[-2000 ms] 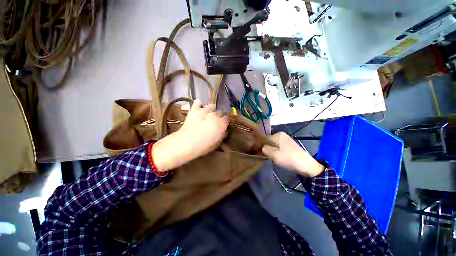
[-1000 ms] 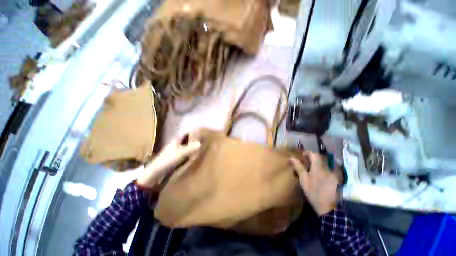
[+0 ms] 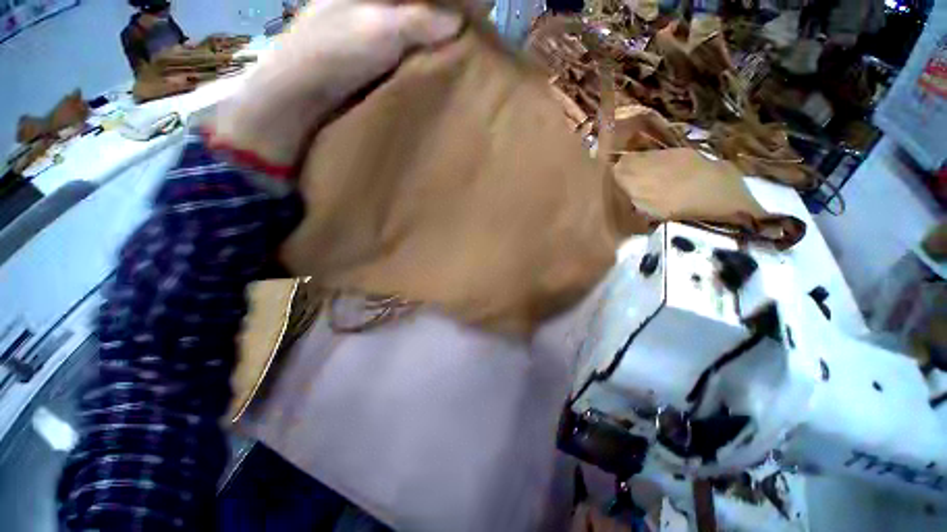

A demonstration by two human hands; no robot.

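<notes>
A tan bag body (image 3: 447, 187) hangs raised above the pinkish-grey table (image 3: 415, 416), blurred by motion. My left hand (image 3: 348, 52) grips its top edge at the upper left, with the fingers folded over it. My right hand is not in view. The white sewing machine (image 3: 706, 364) stands to the right of the bag. Part of another tan piece (image 3: 262, 343) shows below my left forearm, and a few brown strap loops (image 3: 369, 310) lie below the bag's lower edge.
A folded tan bag (image 3: 691, 192) lies behind the machine head. A heap of brown bags and straps (image 3: 665, 62) is farther back. A person (image 3: 154, 36) is at the far upper left, near a white bench (image 3: 114, 130) with brown pieces on it.
The bag has gone from my lap up and forward over the table in my left hand. My right hand has left the picture. The view has tilted up, showing the room behind.
</notes>
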